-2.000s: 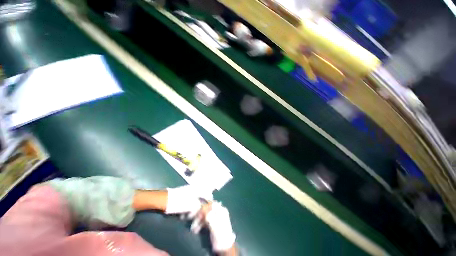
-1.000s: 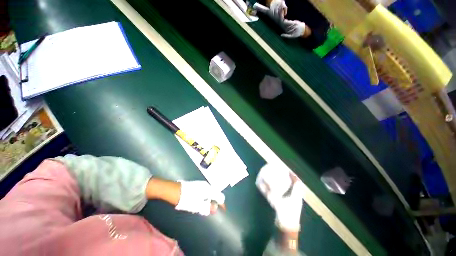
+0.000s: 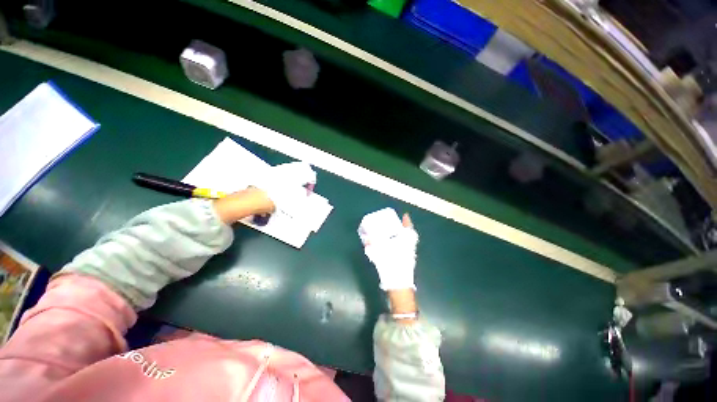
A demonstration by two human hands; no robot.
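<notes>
My right hand, in a white glove, is over the green bench at centre right. It holds a white blocky unit at its fingers; the unit blends into the glove. My left hand, also gloved, is over the white paper sheets and covers the head of the hammer. The hammer's black grip and part of its yellow shaft show left of my wrist. Whether my left fingers hold anything is hidden.
The dark belt runs beyond the cream edge line and carries several grey-white units. A blue-edged clipboard sheet lies at far left. A wooden shelf is at upper right. A small dark-and-white item is at the bench's right end.
The view has turned right. My left hand has moved from the bare bench onto the paper and hammer head. My right hand has drawn back from the edge line, with a white unit now showing in it.
</notes>
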